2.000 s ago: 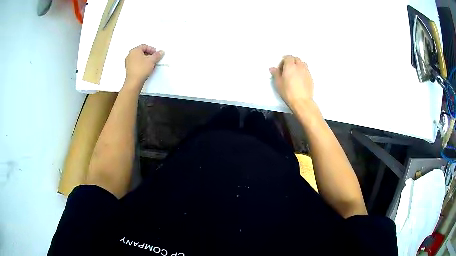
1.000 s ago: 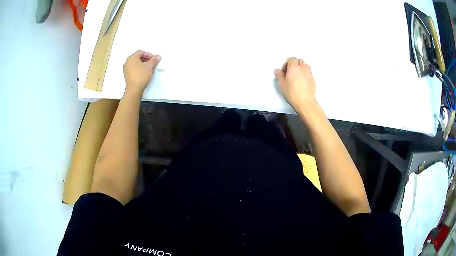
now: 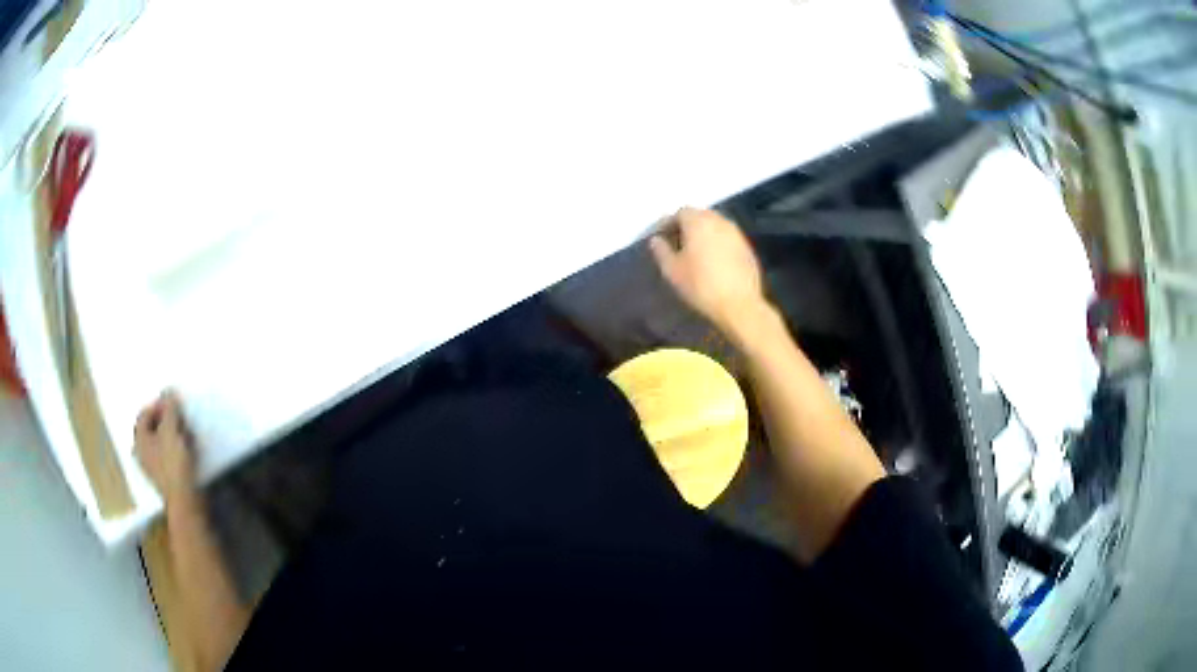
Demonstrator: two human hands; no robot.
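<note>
The white-covered table (image 3: 499,145) is overexposed, so pale items on it barely show. A faint grey-edged pale shape (image 3: 197,263) lies towards its left. My left hand (image 3: 167,446) is at the table's left front part, blurred, with fingers curled. My right hand (image 3: 712,267) is at the table's front edge with fingers bent. I cannot tell whether either hand holds anything.
Red-handled shears (image 3: 68,184) lie along a brown strip (image 3: 95,440) at the table's left edge. A round light wood stool (image 3: 685,423) is below the front edge. White pieces (image 3: 1017,269) lie on the right side table; blue hose and cables run at the top right.
The view has swung to the right and tilted. My right hand has moved from above the table to its front edge. The shears' red handles and more of the stool now show; the iron is out of view.
</note>
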